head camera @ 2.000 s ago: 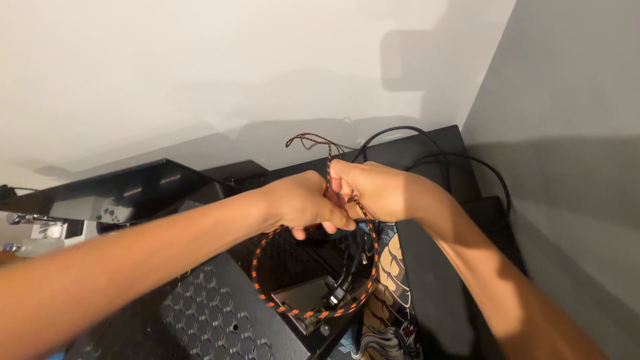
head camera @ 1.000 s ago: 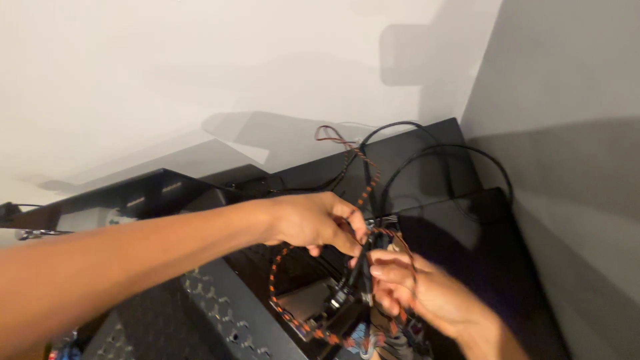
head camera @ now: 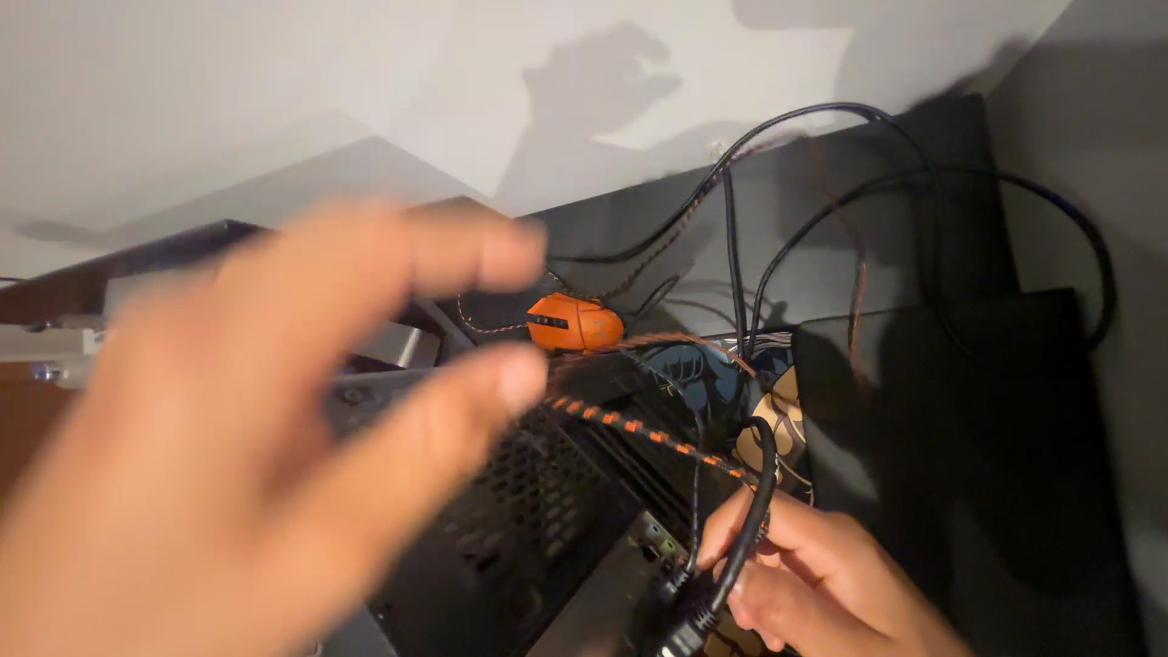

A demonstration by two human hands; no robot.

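My left hand, large and blurred, is raised close to the camera with thumb and fingers apart and nothing between them. At the lower right, my right hand pinches an orange-and-black braided cable together with a thick black cable. Below its fingers hangs a black cable connector. An orange computer mouse lies beyond the hands, near the middle of the view, with thin braided cable around it. Part of the braided cable is hidden behind my left hand.
A black computer case with perforated metal and a rear port panel stands below the hands. Black cables loop over a dark panel at the right. A patterned cloth or mat shows between case and panel. A pale wall rises behind.
My left hand has come away from the cables and up toward the camera, its fingers apart. My right hand still grips cables. The orange mouse now shows; the braided cable's round loop is no longer visible.
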